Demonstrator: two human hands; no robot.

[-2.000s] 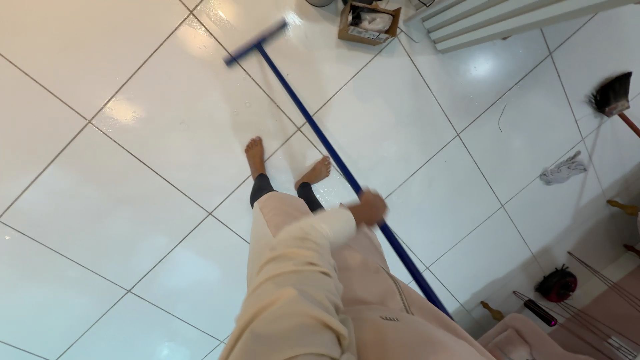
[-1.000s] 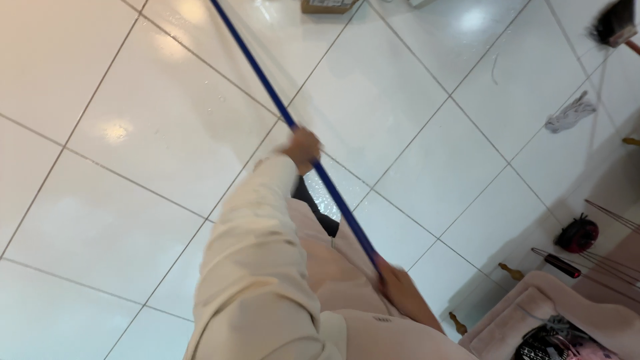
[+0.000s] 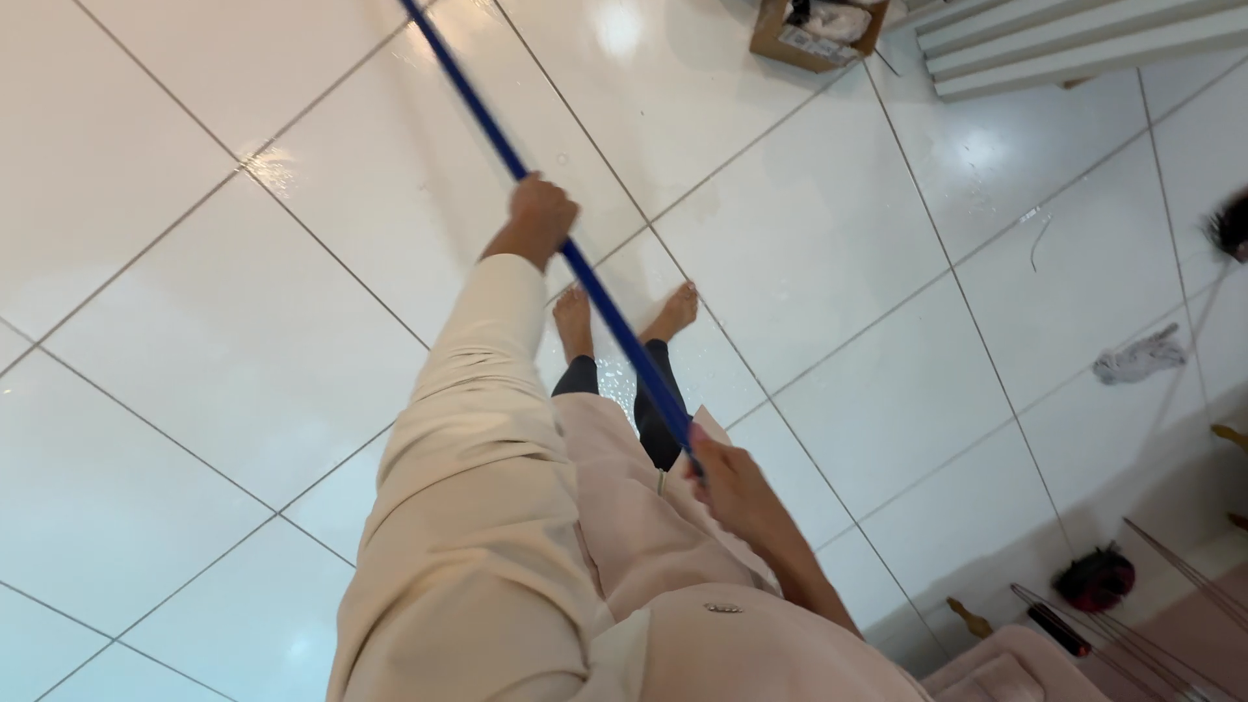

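Note:
A long blue pole (image 3: 609, 317) slants from the top of the view down to my waist. My left hand (image 3: 544, 210), at the end of a cream sleeve, is closed round its upper part. Lower down, near the pole's end, my right hand (image 3: 720, 478) grips it in front of my pink garment. The far end of the pole lies outside the view. Beneath it are my bare feet on glossy, wet-looking white floor tiles (image 3: 799, 253).
A cardboard box (image 3: 814, 49) with things in it stands at the top, beside a white slatted object (image 3: 1072, 44). On the right are a crumpled cloth (image 3: 1139, 356), dark bristles (image 3: 1230, 226), a round dark red and black object (image 3: 1094, 579) and a pink upholstered seat (image 3: 1014, 668).
Two seconds ago the blue squeegee's head showed on the floor; now it is out of view. My left hand has moved up and away from my body. My right hand has come into view on the pole.

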